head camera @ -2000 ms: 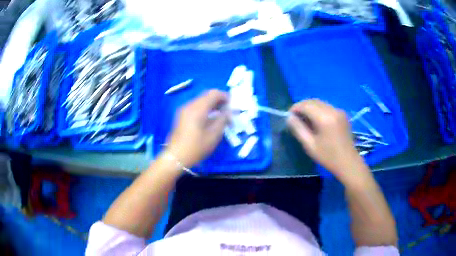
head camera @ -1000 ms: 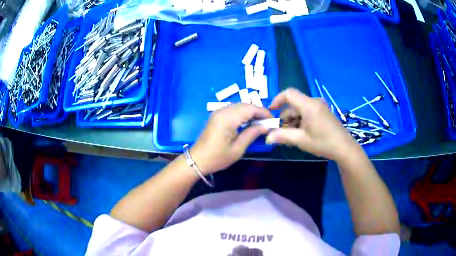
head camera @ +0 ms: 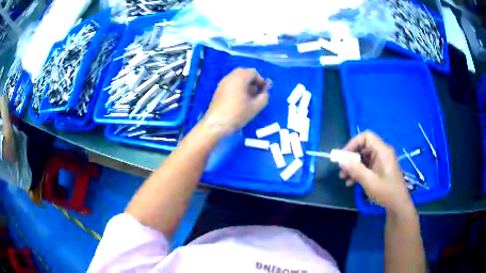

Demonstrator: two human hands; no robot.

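Note:
My right hand (head camera: 375, 168) holds a white plastic sleeve (head camera: 345, 157) between thumb and fingers, over the gap between the middle and right trays. A thin silvery rod (head camera: 318, 154) sticks out of the sleeve's left end. My left hand (head camera: 240, 98) is over the upper part of the blue middle tray (head camera: 250, 183), fingertips pinched on a small metal tube (head camera: 268, 83). Only its dark grey end shows; the fingers hide the rest. Several loose white sleeves (head camera: 285, 141) lie in the middle tray, right of my left hand.
The blue right tray (head camera: 391, 96) holds several rods (head camera: 418, 168) near its front. Stacked blue trays heaped with silver tubes (head camera: 144, 85) and thin rods (head camera: 69, 66) stand left. A clear bag (head camera: 256, 24) lies behind the middle tray. A red stool (head camera: 66, 181) is below the bench at left.
My hands have moved apart. My left hand went up and left to where the loose tube lay. My right hand keeps the white sleeve, now with the rod showing. The view has shifted.

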